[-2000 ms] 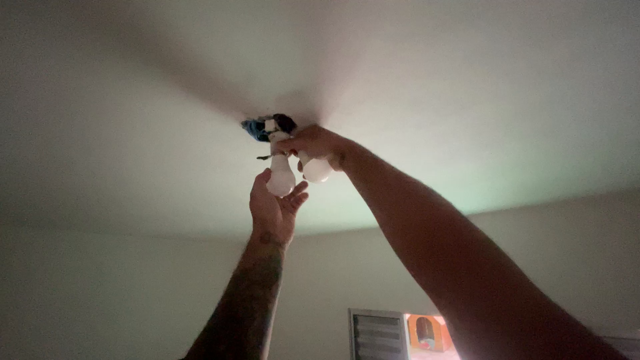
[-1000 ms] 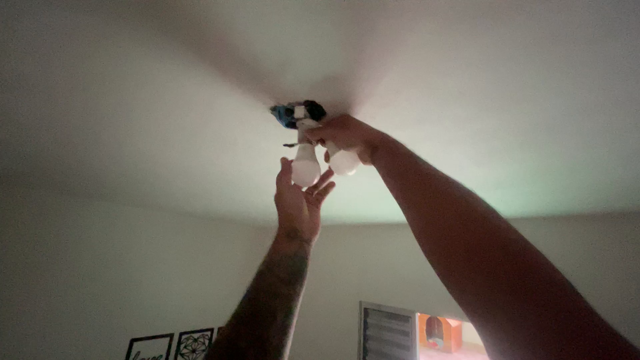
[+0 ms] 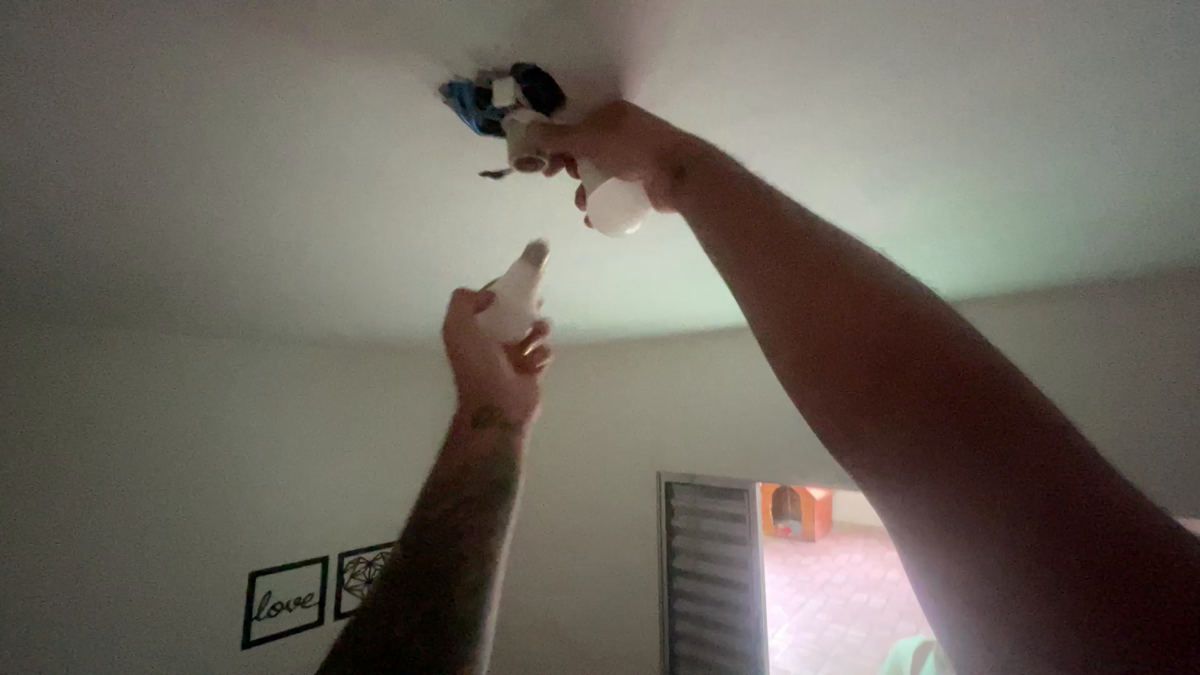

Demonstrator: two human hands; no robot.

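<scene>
A white lamp socket [image 3: 525, 148] hangs under the ceiling with its open end facing down. Above it, blue and dark material and a small white block [image 3: 504, 91] show at the ceiling opening. My right hand [image 3: 619, 141] pinches the socket between its fingers and also keeps a second white light bulb [image 3: 617, 206] in its palm, round end down. Lower and to the left, my left hand [image 3: 497, 347] grips a white light bulb [image 3: 514, 298] by its round part, the metal base pointing up and slightly right. That base is apart from the socket.
A short dark-tipped wire [image 3: 494, 174] sticks out left of the socket. Two black-framed wall decorations [image 3: 285, 602] hang at the lower left, one partly behind my left forearm. A louvred metal window shutter [image 3: 712, 572] stands beside a bright opening, with an orange pet house [image 3: 795, 511] outside.
My left hand has moved down from the socket with its bulb, whose base now shows. My right hand stays at the socket with the other bulb.
</scene>
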